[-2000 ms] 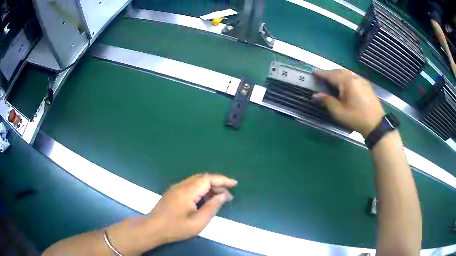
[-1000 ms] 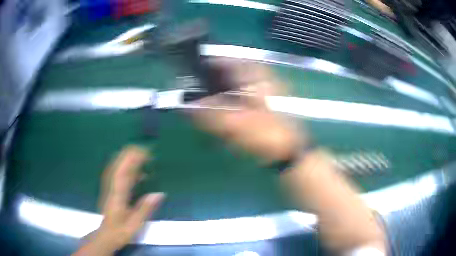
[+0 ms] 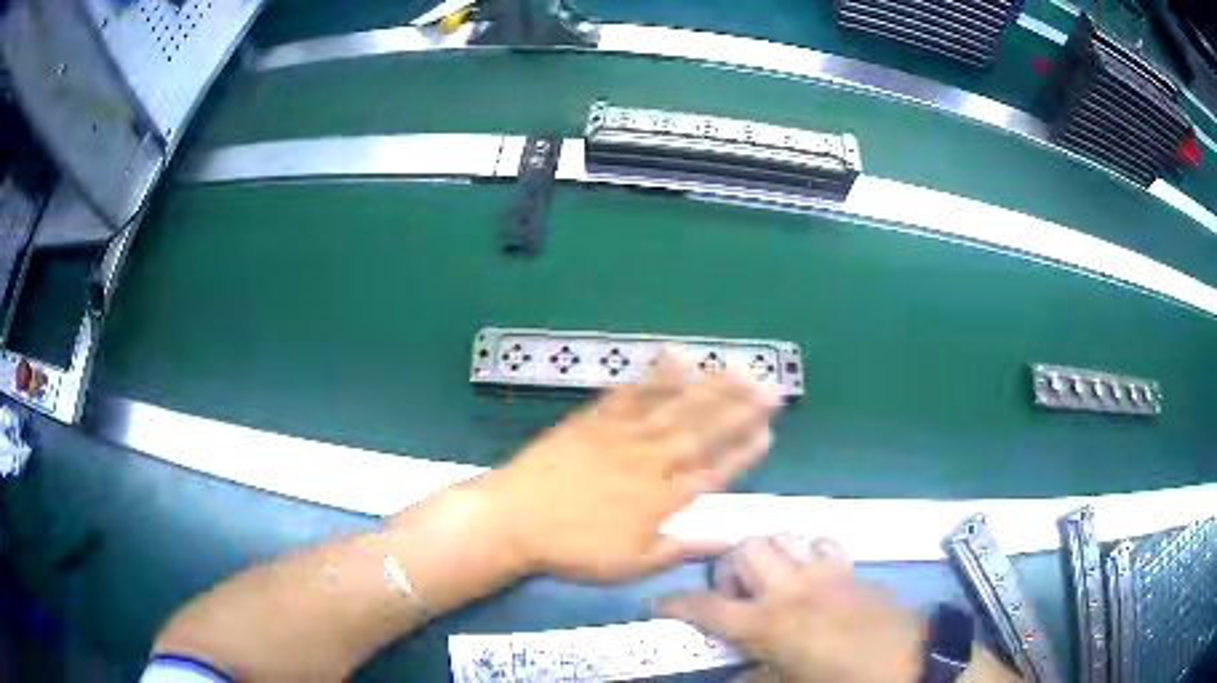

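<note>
A long grey carrier fixture [image 3: 565,360] with a row of round dark-dotted features lies flat on the green bench in front of me. My left hand [image 3: 641,467] lies palm down, fingers extended over its right half and near edge; whether it touches is unclear. My right hand [image 3: 787,600], blurred and with curled fingers, is just below, at the right end of a white patterned strip sheet [image 3: 574,654]. My left hand partly overlaps it, and its grip is hidden. A stack of similar fixtures [image 3: 721,154] sits on the middle rail, against a black locating block [image 3: 533,200].
A short studded block [image 3: 1094,390] lies at right. Narrow metal bars [image 3: 994,587] lie beside a shiny ribbed patch at lower right. Dark ribbed stacks [image 3: 1128,107] stand on the far rail. A machine with a red knob [image 3: 30,376] is at left.
Earlier my right hand held a fixture by the rail stack; now it is down at the near edge. A fixture lies in front of me, and my left hand has moved over it. The view has shifted.
</note>
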